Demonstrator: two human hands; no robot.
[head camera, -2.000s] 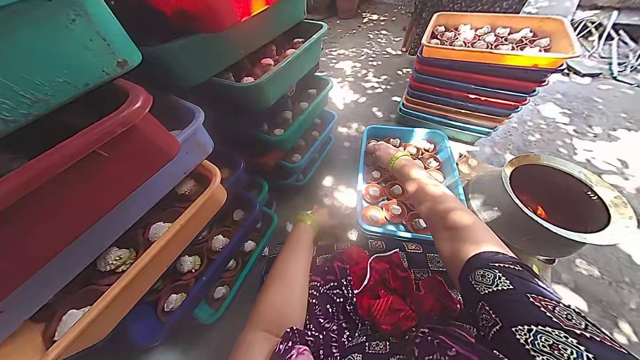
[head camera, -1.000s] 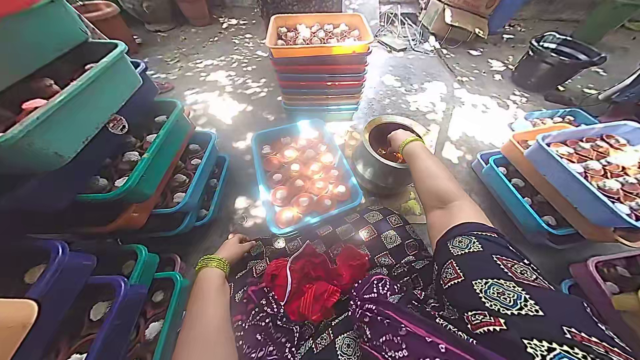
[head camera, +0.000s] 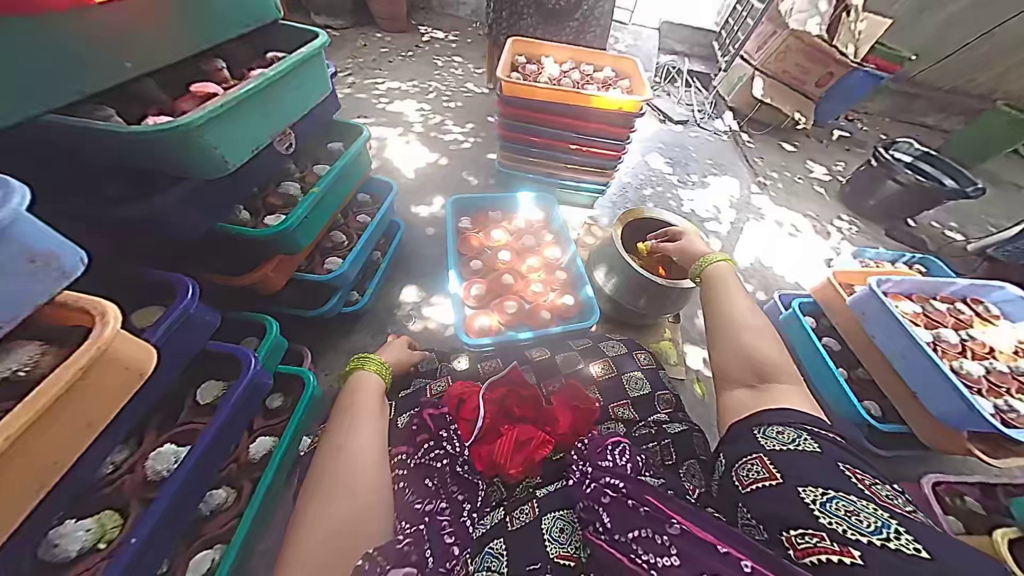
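My right hand (head camera: 680, 246) is over the mouth of a round metal pot (head camera: 640, 290) of dark liquid, its fingers closed on a small yellow-green thing (head camera: 643, 248) that I cannot identify. Left of the pot, a light-blue plastic tray (head camera: 594, 314) holds several small clay cups (head camera: 509, 309) with whitish lumps in them, washed out by glare. My left hand (head camera: 402, 352) rests beside my knee at the edge of the patterned cloth, its fingers loosely bent with nothing visible in them. Red cloth (head camera: 512, 424) lies in my lap.
Behind the tray stands a tall stack of trays, an orange one (head camera: 576, 98) on top. Stacked trays with similar cups line the left, such as a green tray (head camera: 308, 212), and the right, a pale-blue tray (head camera: 920, 356). A black bucket (head camera: 904, 188) and a cardboard box (head camera: 808, 76) stand farther back.
My right hand has gone from the cups in the light-blue tray to the pot. It was deeper in the pot a second ago and now shows a yellow-green thing in its fingers. The view has turned right.
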